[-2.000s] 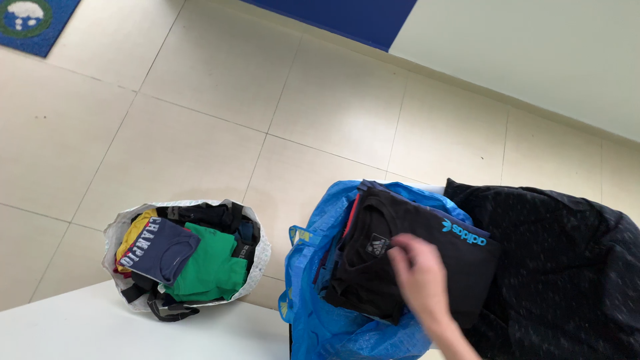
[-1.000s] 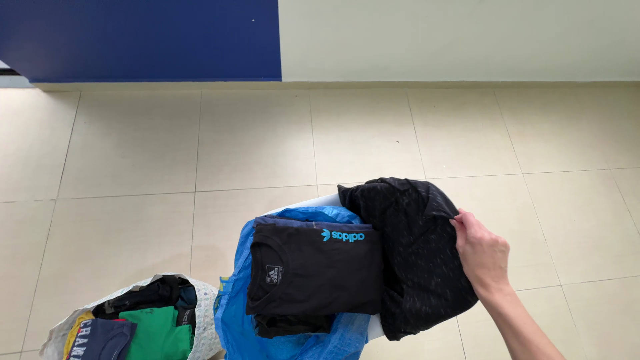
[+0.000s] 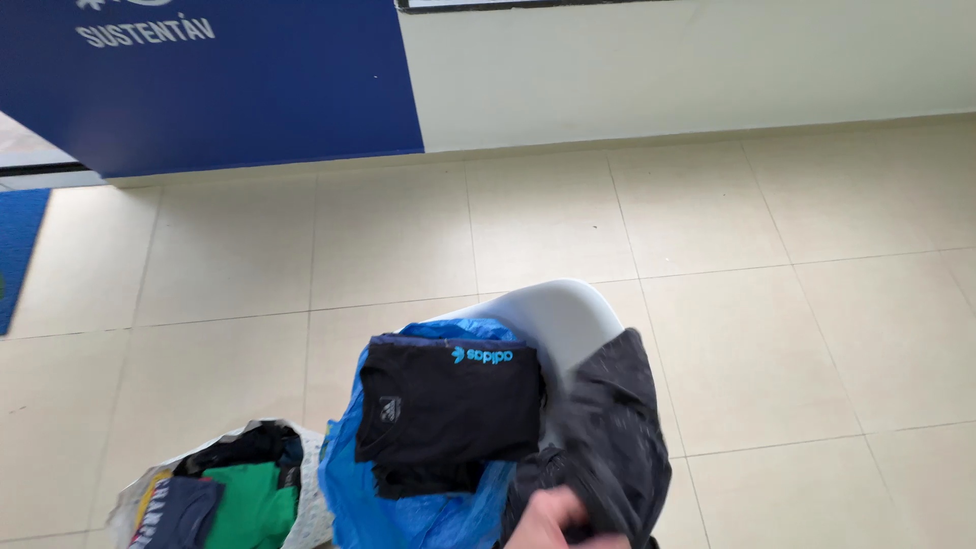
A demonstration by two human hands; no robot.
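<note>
A hand reaches in from the bottom edge, blurred by motion; it looks like my right hand, and it is closed on a dark speckled garment. That garment hangs bunched over the right side of a white plastic chair. To its left, a blue plastic bag holds a stack of folded clothes, topped by a black Adidas T-shirt. A white patterned bag at the lower left contains a green garment and a navy T-shirt with lettering. My left hand is out of view.
Beige floor tiles surround the chair. Beyond them stands a wall with a blue panel bearing writing. Part of a blue mat lies at the left edge.
My right hand has moved from the dark garment's right edge to its lower part. The garment has shifted and bunched, and more of the white chair shows. The view has moved.
</note>
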